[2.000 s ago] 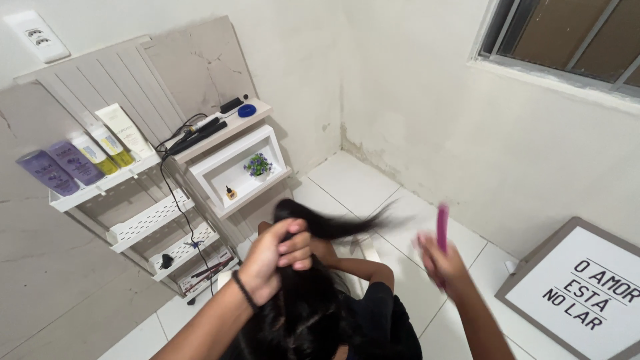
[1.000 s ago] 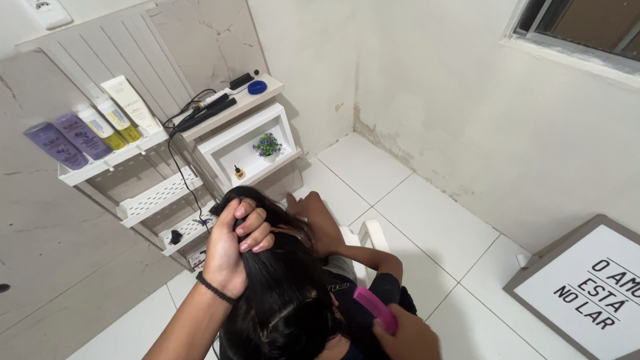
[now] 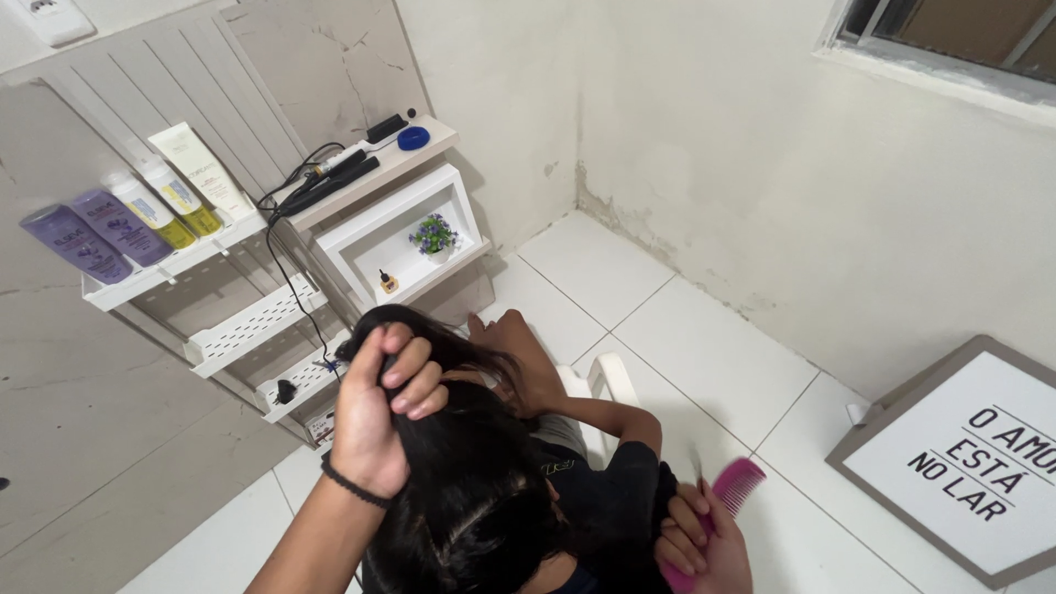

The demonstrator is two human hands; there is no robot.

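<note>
My left hand [image 3: 384, 408], with a dark braided band at its wrist, is closed around a gathered lock of long dark hair [image 3: 462, 445] and holds it raised above the head of a seated person. The loose end of the lock falls over toward the person's arm. A parting line shows on the scalp. At the lower right my right hand [image 3: 701, 528] grips a pink comb [image 3: 738, 487], teeth to the right. A thin, blurred object sticks up from the same fingers; I cannot tell what it is. The person wears a dark shirt [image 3: 615, 487].
A white plastic chair [image 3: 615, 379] holds the person. At left, a white rack [image 3: 247, 326] carries bottles and tubes. Beside it, a shelf [image 3: 330, 202] bears a flat iron [image 3: 334, 186], a hairbrush [image 3: 386, 128] and cords. A framed sign [image 3: 973, 462] leans at right.
The comb was swung out to the right of the head two seconds ago, then was low beside the person's shoulder; it now points up to the right. My left hand keeps hold of the hair.
</note>
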